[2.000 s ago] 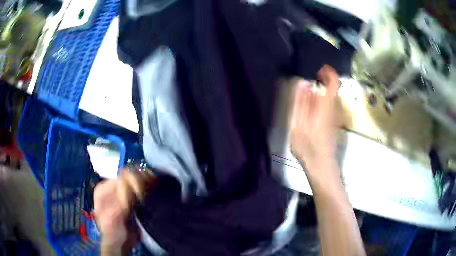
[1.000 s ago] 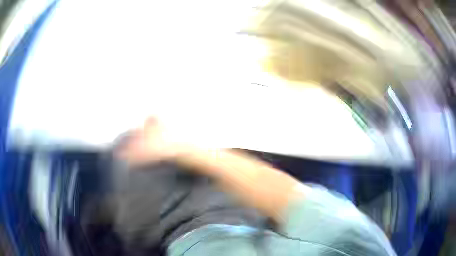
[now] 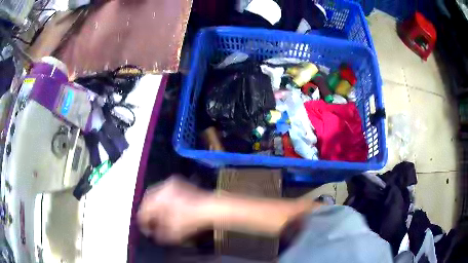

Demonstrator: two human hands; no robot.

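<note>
My right hand point(image 3: 172, 211) is blurred, near the table's edge at lower left centre. Its bare forearm reaches in from the lower right, out of a light grey-blue sleeve. Its fingers look curled, but I cannot tell whether they hold anything. Dark material lies below it, too unclear to name. My left hand is not in view. A dark garment pile point(image 3: 379, 200) with white and grey parts lies on the floor at lower right.
A blue crate point(image 3: 287, 163) ahead holds a black plastic bag, red cloth and coloured spools. Another crate with dark cloth stands behind. The sewing machine point(image 3: 43, 149) stands on the white table point(image 3: 110, 215) at left. A brown board point(image 3: 249, 180) runs under my forearm. A red stool point(image 3: 418, 35) is far right.
The view has swung to the right, from the white table to the crates and floor. The dark garment that both hands were on two seconds ago is no longer spread before me.
</note>
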